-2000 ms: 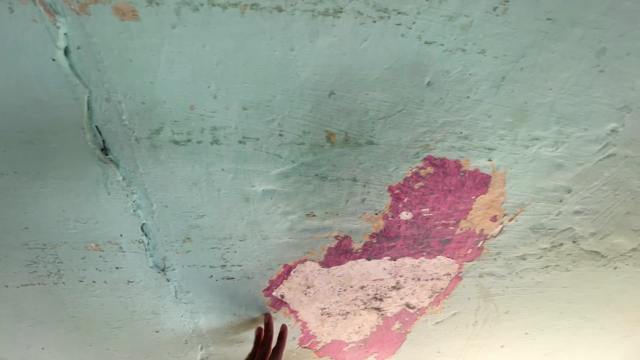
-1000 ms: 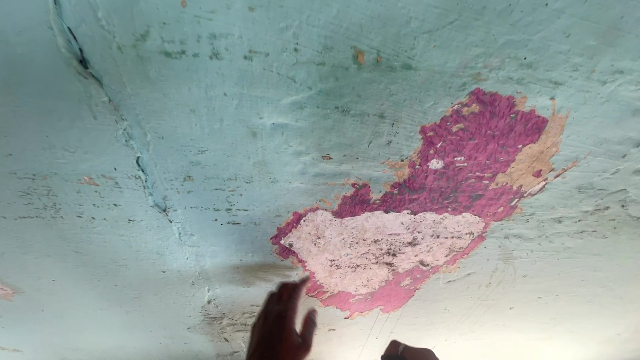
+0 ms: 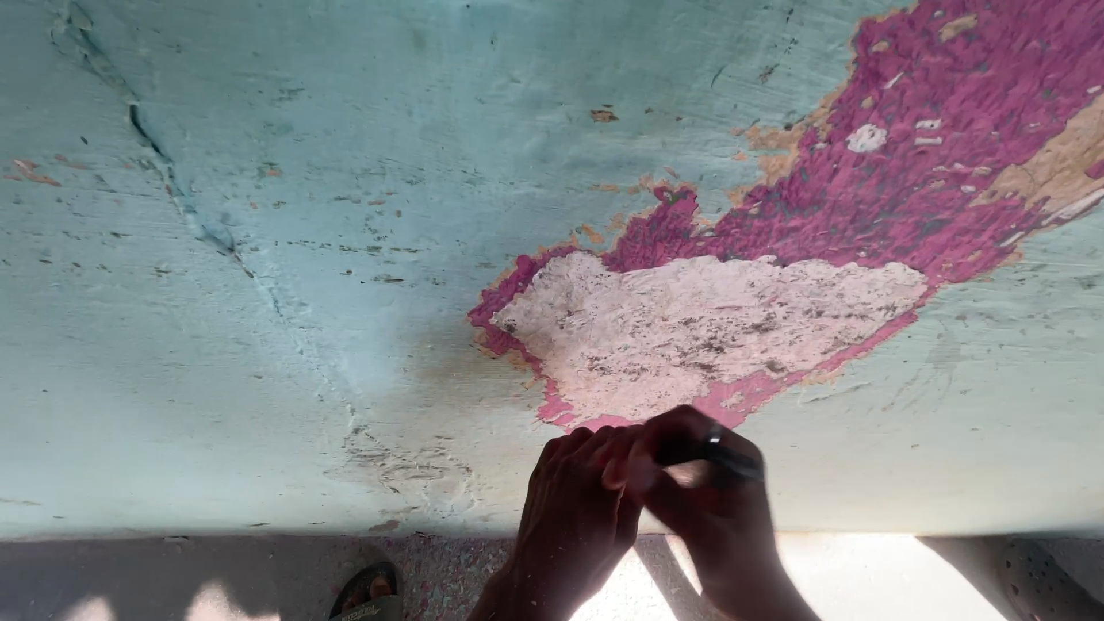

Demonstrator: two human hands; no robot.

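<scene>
A painted wall [image 3: 302,345] fills most of the head view, with a long patch of exposed magenta paint [image 3: 931,172] and a pale bare plaster area [image 3: 716,328]. My left hand [image 3: 578,496] is at the lower edge of this patch, its fingers bent against or close to the wall; whether it holds anything is hidden. Touching or overlapping it on the right, my right hand [image 3: 716,483] is curled around a dark handled tool [image 3: 703,453] with a shiny spot. The tool's working end is hidden by the hands. Both hands are dark and partly blurred.
A crack [image 3: 164,164] runs diagonally down the wall's left side. Below the wall is a floor [image 3: 259,573] with sunlit and shadowed parts and paint flakes [image 3: 448,573]. A sandalled foot [image 3: 371,591] shows at the bottom left, and a perforated clog [image 3: 1031,569] at the bottom right.
My right hand has come up from the bottom edge to meet my left hand below the patch. The view has shifted, bringing the floor and footwear into sight.
</scene>
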